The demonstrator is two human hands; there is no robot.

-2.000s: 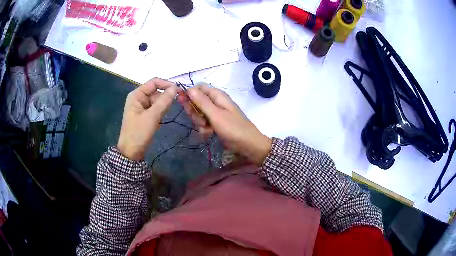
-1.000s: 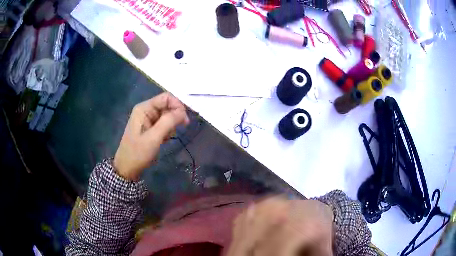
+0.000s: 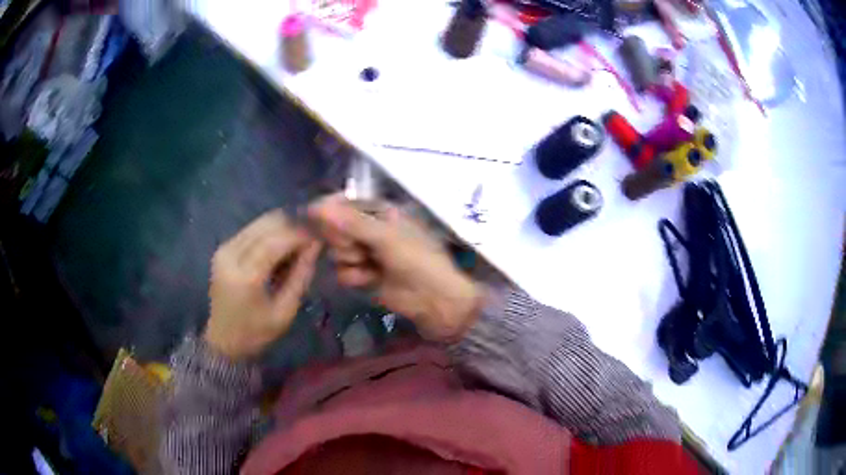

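My left hand (image 3: 258, 283) is over the floor left of the table edge, with thumb and fingers curled towards each other. My right hand (image 3: 399, 264) is beside it on the right, fingers folded, its fingertips close to the left fingertips. Both hands are motion-blurred. A small dark patch shows between the fingertips, but I cannot tell what it is or whether either hand holds anything. No needle or snips can be made out.
The white table (image 3: 436, 107) bears two black thread cones (image 3: 562, 150), several coloured spools (image 3: 668, 139), black hangers (image 3: 719, 278), a small black disc (image 3: 369, 74) and a pink-topped brown spool (image 3: 296, 46). A reddish apron (image 3: 417, 408) lies below my hands. The green floor (image 3: 167, 186) is at left.
My right hand has come up from over the apron to beside my left hand. My left hand has moved slightly down. The view has shifted, and the snips seen earlier cannot be made out now.
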